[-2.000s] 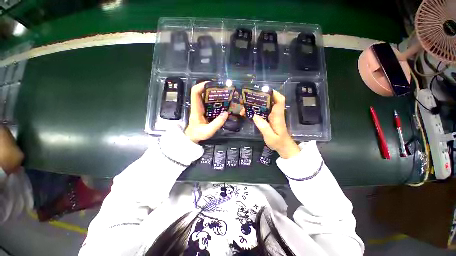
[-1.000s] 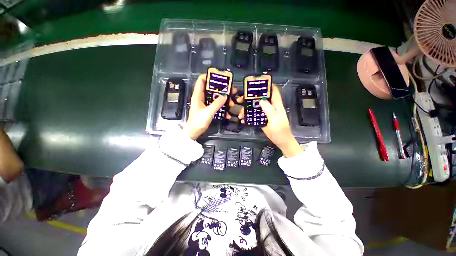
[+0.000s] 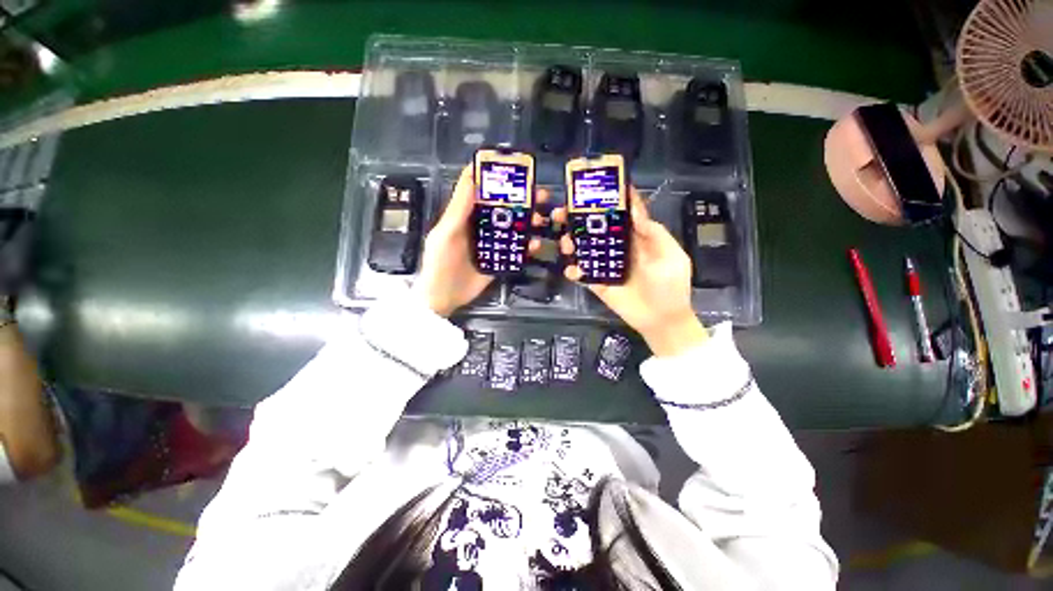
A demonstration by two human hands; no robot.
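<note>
My left hand (image 3: 454, 256) holds a keypad phone (image 3: 502, 219) upright, its gold-framed screen lit and its keys showing. My right hand (image 3: 652, 277) holds a second keypad phone (image 3: 597, 225) beside it, also lit, the two a small gap apart. Both thumbs are off the key faces, at the phones' sides or behind. Both phones are above the clear blister tray (image 3: 346, 248), which holds several black phones lying back side up, such as the one at the lower left (image 3: 396, 225). A phone between my hands is partly hidden.
Several small dark labelled rectangles, perhaps batteries (image 3: 534, 360), lie below the tray. A red marker pen (image 3: 873, 309) and a second pen (image 3: 919, 309) lie to the right. A smartphone (image 3: 901, 156) leans on the pink fan's base. A power strip (image 3: 1007, 329) is far right. A person's arm (image 3: 23, 398) shows at left.
Both phones have turned upright and more face-on, and lie apart from the earlier tilted pose. The thumbs have moved off the keys. The screens show different content. The person's arm at left has shifted.
</note>
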